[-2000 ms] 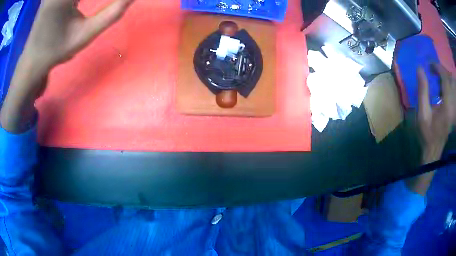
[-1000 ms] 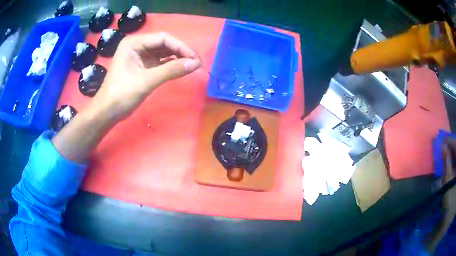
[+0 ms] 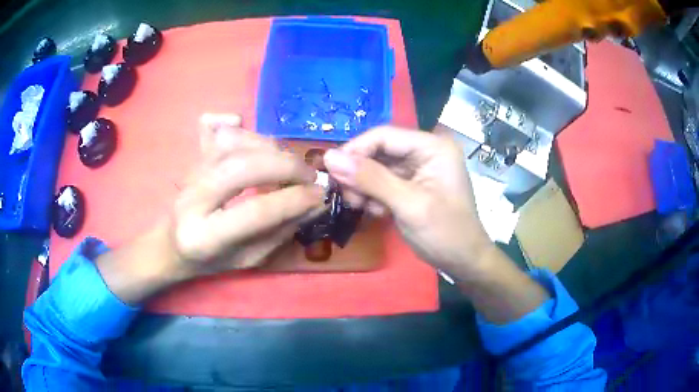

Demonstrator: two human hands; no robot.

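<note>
A dark round housing (image 3: 331,222) sits in the brown fixture (image 3: 358,256), mostly hidden under my hands. A bit of its white piece (image 3: 322,181) shows between my fingertips. My left hand (image 3: 249,200) comes from the left with fingertips at the white piece. My right hand (image 3: 414,187) comes from the right, thumb and index finger pinched close together over the housing's top. Whether either hand grips a small part is too small and covered to tell.
A blue bin (image 3: 329,69) with small metal parts lies above the fixture. Several dark housings (image 3: 98,142) and another blue bin (image 3: 47,115) are at left. At right are an orange screwdriver (image 3: 567,32), a metal tray (image 3: 529,115), cardboard (image 3: 550,226) and a small blue bin (image 3: 673,176).
My right hand has come from the small blue bin at far right to the housing. My left hand has moved down from the mat onto the fixture. The view has shifted.
</note>
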